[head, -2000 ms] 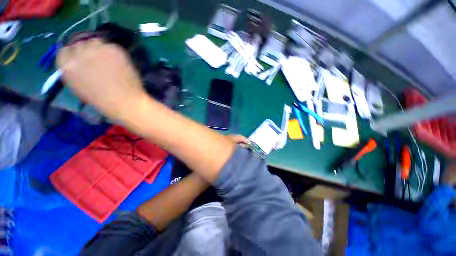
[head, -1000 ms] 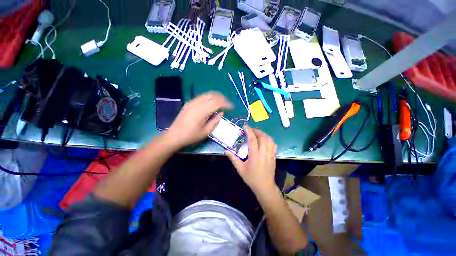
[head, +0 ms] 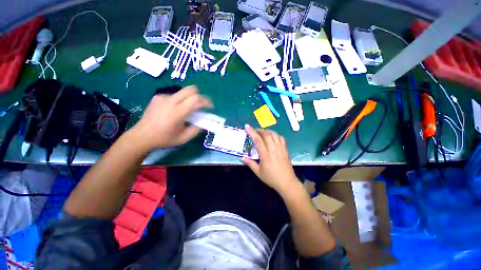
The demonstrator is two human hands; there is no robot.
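An open power bank case (head: 228,140) lies at the bench's front edge, with a pale block inside and green board parts at its ends. My right hand (head: 269,156) grips its right end with thumb and fingers. My left hand (head: 173,117) holds a blurred white flat piece (head: 207,121) just above and left of the case; whether it is a cover cannot be told. The phone is mostly hidden behind my left hand and forearm.
Blue nippers (head: 270,100) and a yellow sponge (head: 265,116) lie behind the case. An electric screwdriver (head: 349,127) is at right, a black fan box (head: 74,120) at left. White cables (head: 190,51) and cases (head: 221,31) line the back. A lamp arm (head: 422,45) slants at right.
My left hand has moved left and now holds a white piece. The case has shifted slightly left and lies flatter, still in my right hand. The view has shifted a little.
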